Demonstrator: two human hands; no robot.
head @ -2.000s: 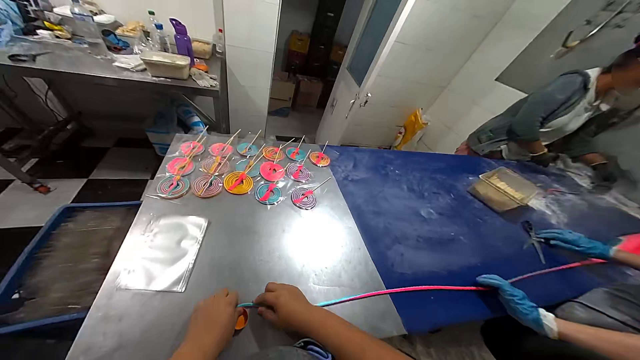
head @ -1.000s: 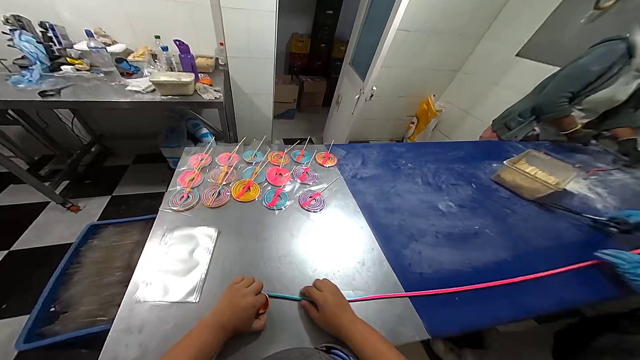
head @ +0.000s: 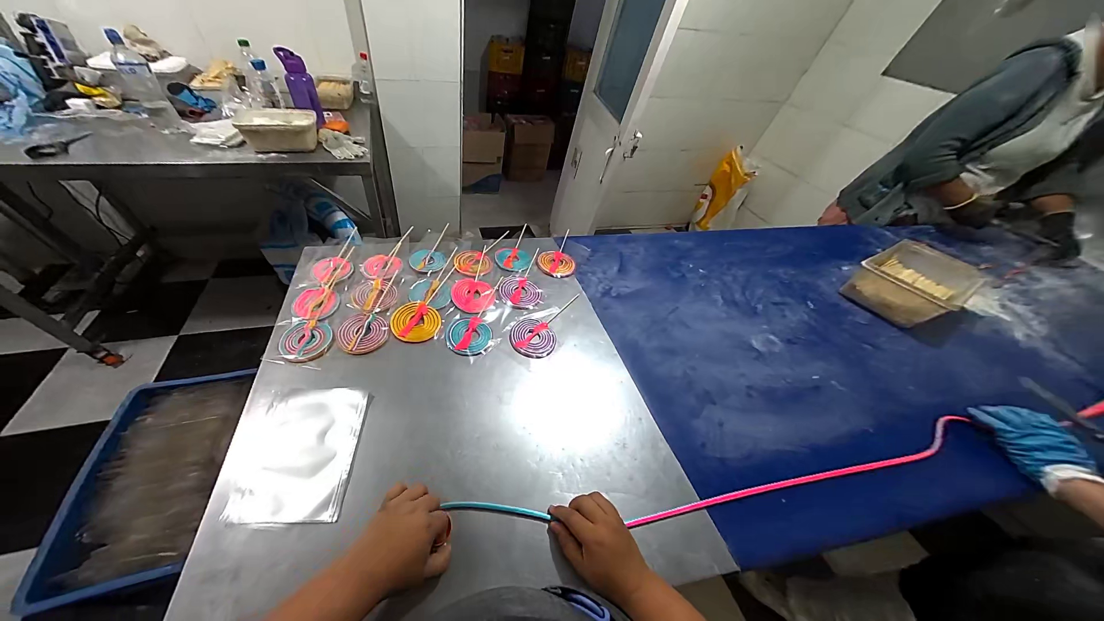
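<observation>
A long thin candy rope, blue at its left part and pink farther right (head: 802,479), runs over the steel table and onto the blue mat. My left hand (head: 412,530) is closed around its blue end, and a bit of orange shows between the fingers. My right hand (head: 595,539) grips the rope with fingertips where blue turns to pink. Behind my hands, rows of wrapped spiral lollipops (head: 416,322) lie on the steel table with their sticks pointing away. A stack of clear plastic bags (head: 297,455) lies left of my hands.
A co-worker's blue-gloved hand (head: 1031,440) touches the pink rope at the right. A plastic container (head: 912,282) of pale sticks stands on the blue mat (head: 742,345). Another person (head: 966,129) leans over the far right. A blue-rimmed tray (head: 112,431) is low at the left.
My hands have moved apart, with more blue rope showing between them. The co-worker's gloved hand has shifted, and the pink rope has a bend beside it. The scissors seen earlier are no longer distinct.
</observation>
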